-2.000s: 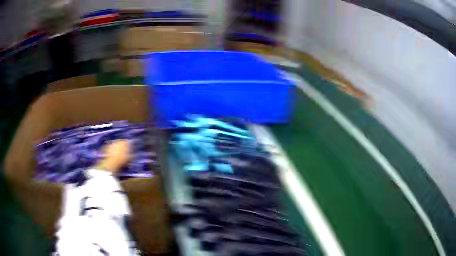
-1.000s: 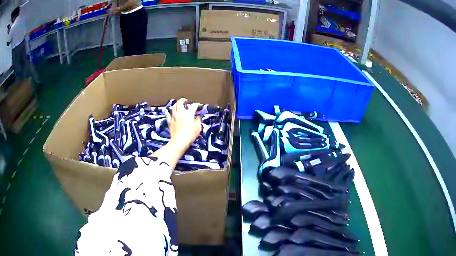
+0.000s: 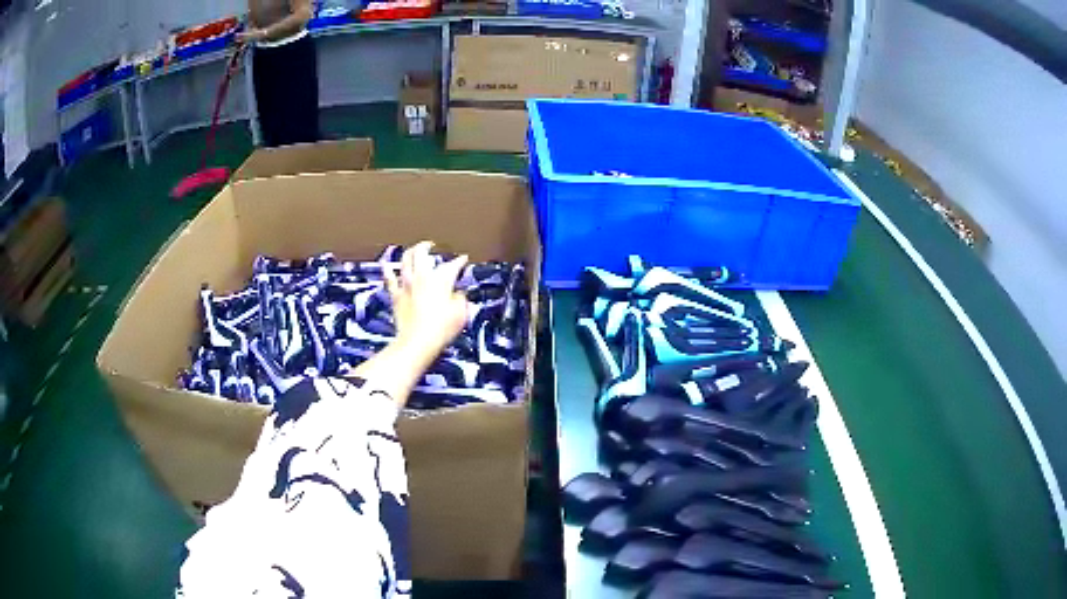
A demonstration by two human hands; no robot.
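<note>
My left hand (image 3: 431,302) reaches into the open cardboard carton (image 3: 468,486), with its fingers apart over the heap of purple-and-black pen tools (image 3: 307,334). I see no tool held clear of the heap; what lies under the fingertips is partly hidden. The tools lie jumbled in different directions. A white sleeve with black patches covers my left forearm. My right hand is out of the picture.
Right of the carton, all-black pen tools (image 3: 714,503) lie in a row, with blue-and-black pen tools (image 3: 690,322) beyond them. A blue plastic tote (image 3: 690,228) stands behind these. A person (image 3: 284,76) with a red-handled tool stands at the back left.
My left hand has come into clear view over the heap; in the last second its fingers spread slightly. Some tools beneath it lie differently. The camera view has shifted.
</note>
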